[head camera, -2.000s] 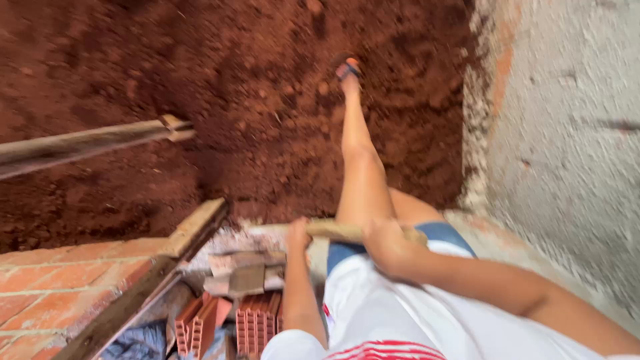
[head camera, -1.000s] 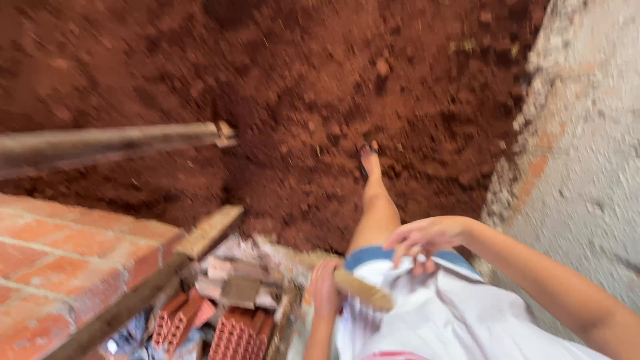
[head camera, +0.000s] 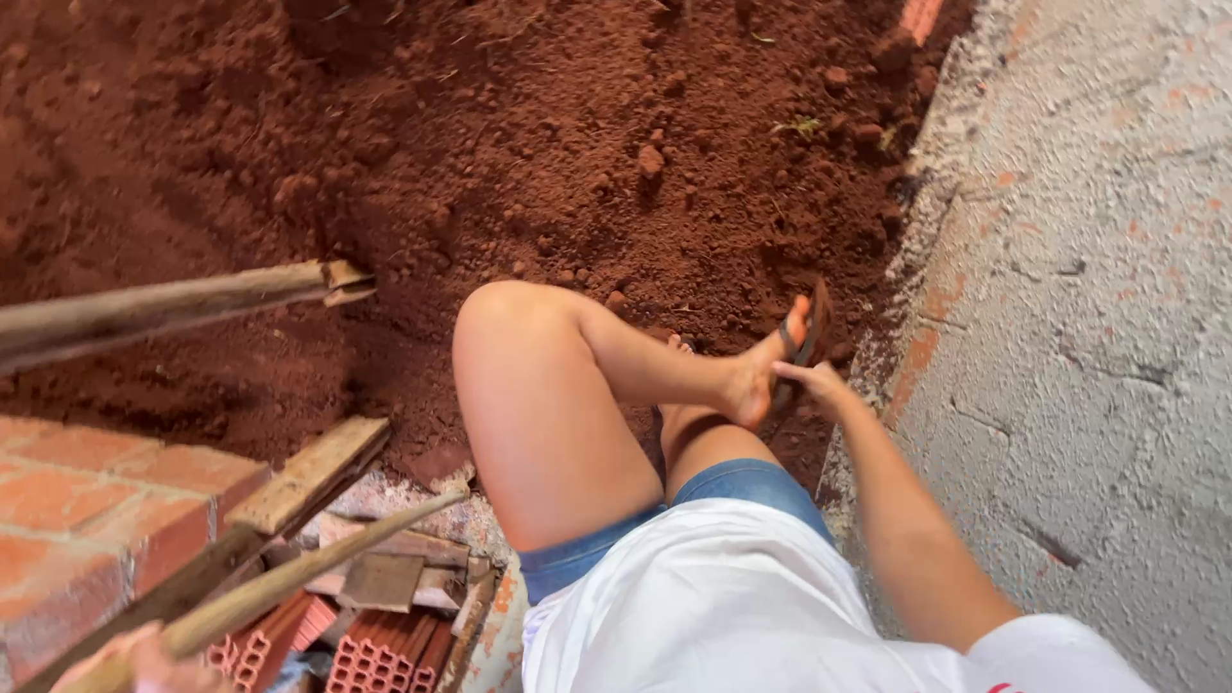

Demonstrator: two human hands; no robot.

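Note:
A wooden pole [head camera: 318, 563] runs from the bottom left corner up toward the middle, its far end near the raised thigh. My left hand [head camera: 154, 659] is closed around its lower part, partly cut off by the frame's edge. At the raised foot is my right hand [head camera: 813, 380], touching the flip-flop [head camera: 816, 322] near the heel. Some of its fingers are hidden behind the sandal, so I cannot tell whether they grip it. The foot is crossed over the other leg, with its sole toward the rough wall.
Loose reddish soil [head camera: 539, 173] lies ahead. A rough plastered wall [head camera: 1088, 337] stands at the right. At the left are a brick wall [head camera: 87, 510], a wooden post [head camera: 164, 308] and a board [head camera: 308, 476]. Hollow clay bricks [head camera: 371, 664] and wood scraps lie at the bottom left.
One leg has bent and its foot is raised. My right hand, earlier on the pole and then over the shirt, is at the flip-flop. My left hand has moved left with the pole.

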